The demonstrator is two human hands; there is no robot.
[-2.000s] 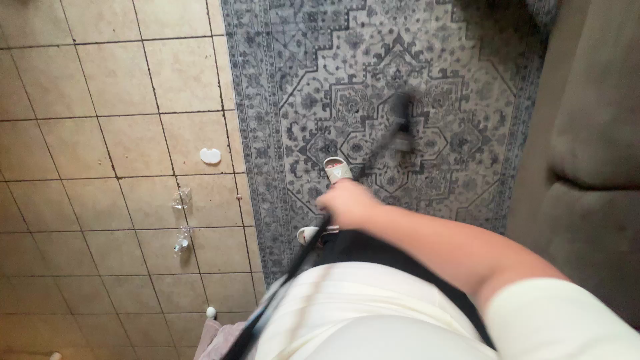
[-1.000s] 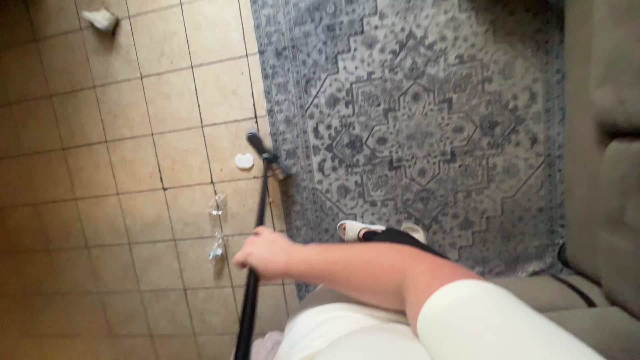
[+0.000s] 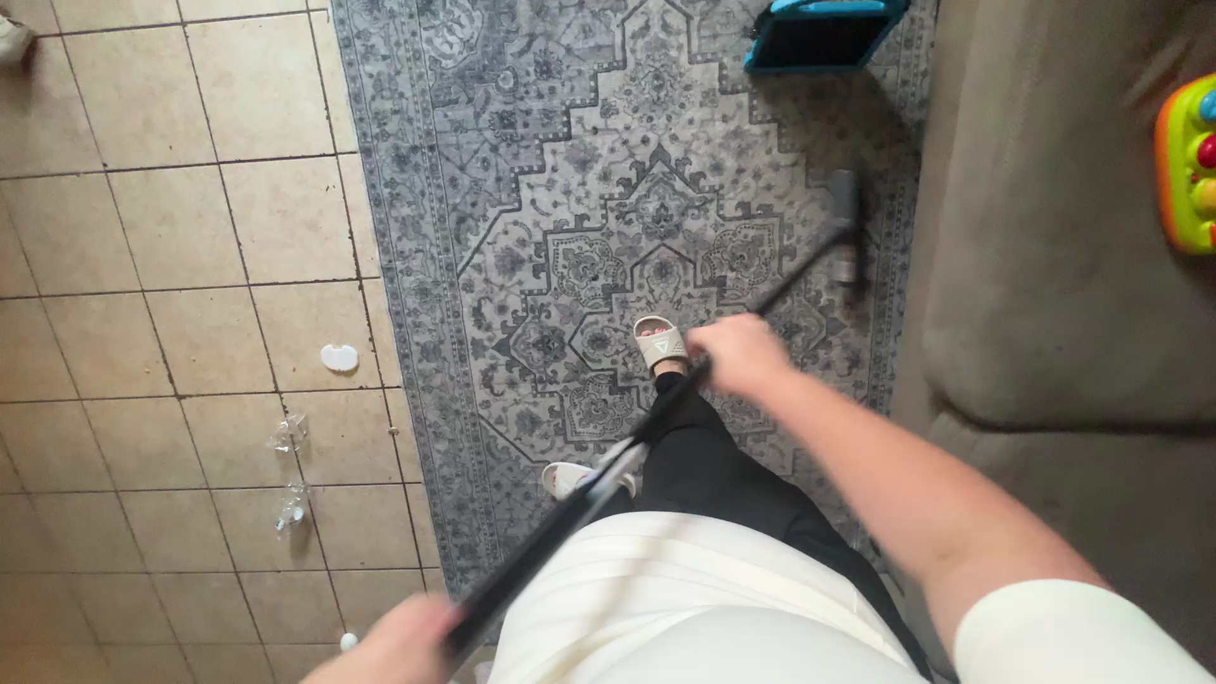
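My right hand [image 3: 746, 359] is closed around the upper middle of a long black pole [image 3: 546, 541]. My left hand [image 3: 404, 641], blurred at the bottom edge, grips the near end of the same pole. At its far end is a dark, narrow floor-tool head [image 3: 845, 233], blurred, lying over the right part of the patterned gray rug [image 3: 570, 275] near the couch. Whether it is a vacuum or a mop cannot be told. My feet in light slide sandals [image 3: 658, 344] stand on the rug below the pole.
At the rug's top right is a tablet in a blue case [image 3: 822, 36]. A brown couch [image 3: 1035, 313] runs along the right, with a colorful toy [image 3: 1192, 171] on it. On the beige tiles [image 3: 261, 81] lie a white oval piece [image 3: 339, 357] and crumpled clear plastic [image 3: 291, 508].
The pole's head has swung from the tile and rug border to the rug's right side. My right hand has moved right with it. My left hand now shows on the pole.
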